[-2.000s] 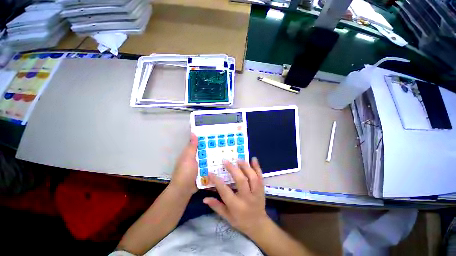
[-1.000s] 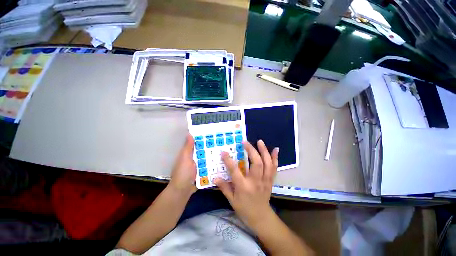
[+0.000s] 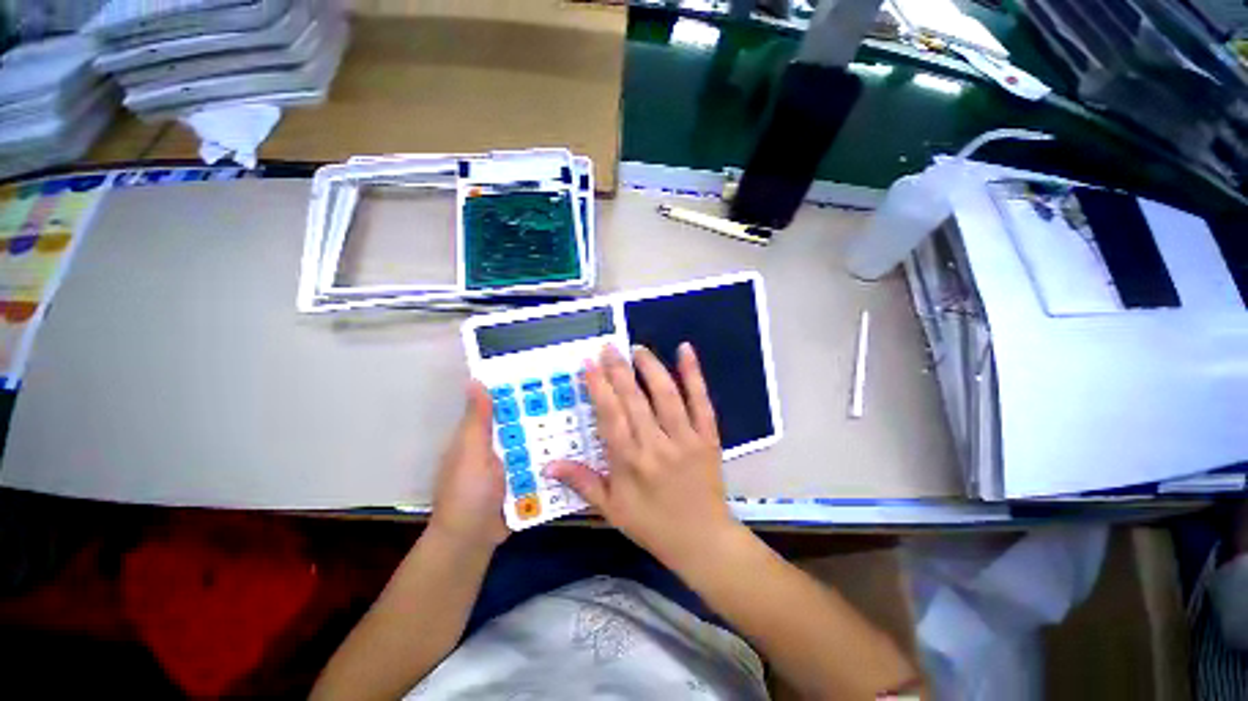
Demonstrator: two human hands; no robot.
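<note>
The assembled calculator with writing pad (image 3: 552, 427) lies at the front of the board, slightly tilted, blue and orange keys on the left and a dark panel (image 3: 701, 356) on the right. Its grey display (image 3: 545, 332) shows no readable digits. My left hand (image 3: 472, 473) holds the calculator's left edge. My right hand (image 3: 657, 445) rests over the right-hand keys with fingers spread, fingertips near the upper keys; it covers several keys and part of the dark panel. Whether its fingertips press keys is unclear.
Frame housings (image 3: 329, 233) with a green circuit board (image 3: 522, 238) lie behind the calculator. A cream pen or knife (image 3: 715, 223), black stand (image 3: 798, 144), squeeze bottle (image 3: 903, 219), white stylus (image 3: 860, 364) and a stack of white panels (image 3: 1081, 397) are rightward. Stacked housings (image 3: 219, 55) stand rear left.
The display showed digits a second ago and now looks blank. My right hand has moved up the keypad, and its fingers lie flatter. The whole view has shifted.
</note>
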